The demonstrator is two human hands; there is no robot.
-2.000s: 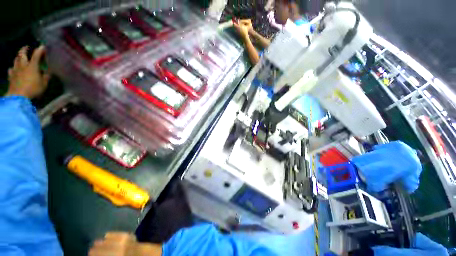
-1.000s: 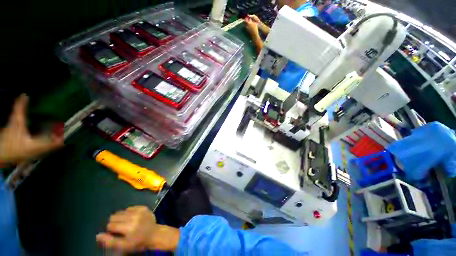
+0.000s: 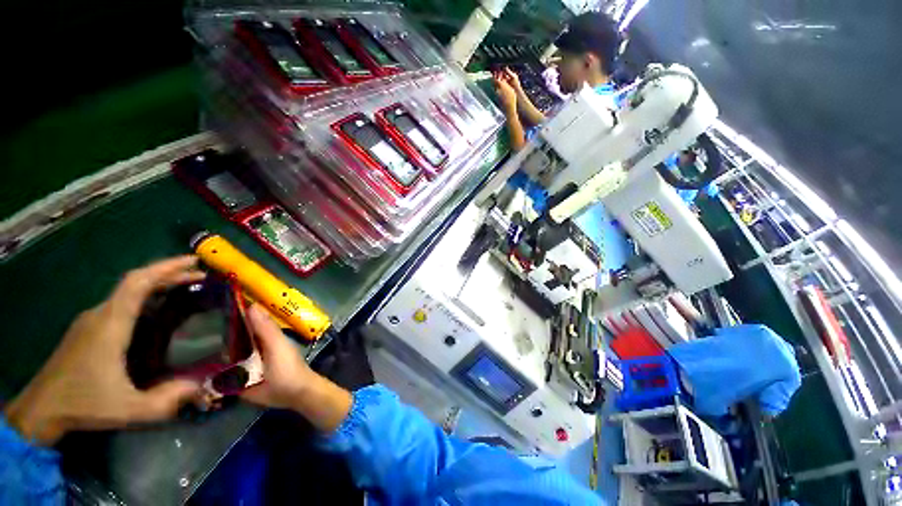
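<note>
My left hand and my right hand hold a red-edged phone between them, low at the left over the bench. The phone has a dark rim and a greyish middle; its details are blurred. Behind it a yellow-orange electric screwdriver lies on the green bench. Beyond that, an open red-rimmed phone housing with a pale board lies beside the tray stack. A darker phone part lies against it.
A stack of clear trays with red-edged phones stands on the bench. To its right is the white screwdriving machine with its arm above. Another person is at the back. A blue crate is at the right.
My left hand has come in from the far left with a phone, and both hands have met around it. The view has shifted; the screwdriver and housings appear to lie as before.
</note>
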